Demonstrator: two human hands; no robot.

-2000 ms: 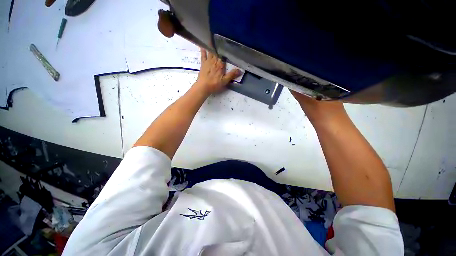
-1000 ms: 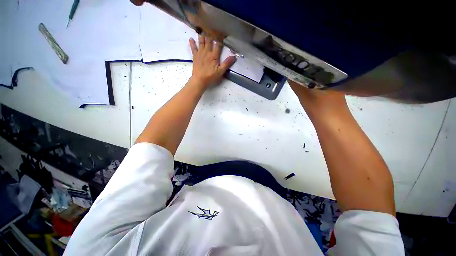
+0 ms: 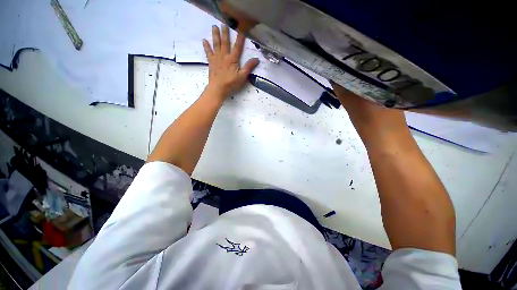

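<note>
The cutting machine [image 3: 363,56], with a blue and grey motor body, fills the upper right. Its flat grey base plate [image 3: 283,95] shows below the motor, partly under a strip of white paper with a dark edge. My left hand [image 3: 227,65] lies flat with fingers spread on the white paper marker [image 3: 90,68], just left of the plate. My right forearm reaches up under the motor; my right hand is hidden behind it. The dark fabric lay [image 3: 131,80] shows as a thin edge under the paper.
A greenish-grey patterned bar [image 3: 67,24] lies on the paper at upper left. Dark specks and a small dark scrap [image 3: 329,214] lie on the white table [image 3: 272,153]. Another paper-topped piece [image 3: 448,133] lies at right. Scraps and boxes are below the table at lower left.
The machine has moved further over the lay, and more white paper shows over its base plate. The bar and paper edges sit higher in view. A paper-topped piece now shows at right.
</note>
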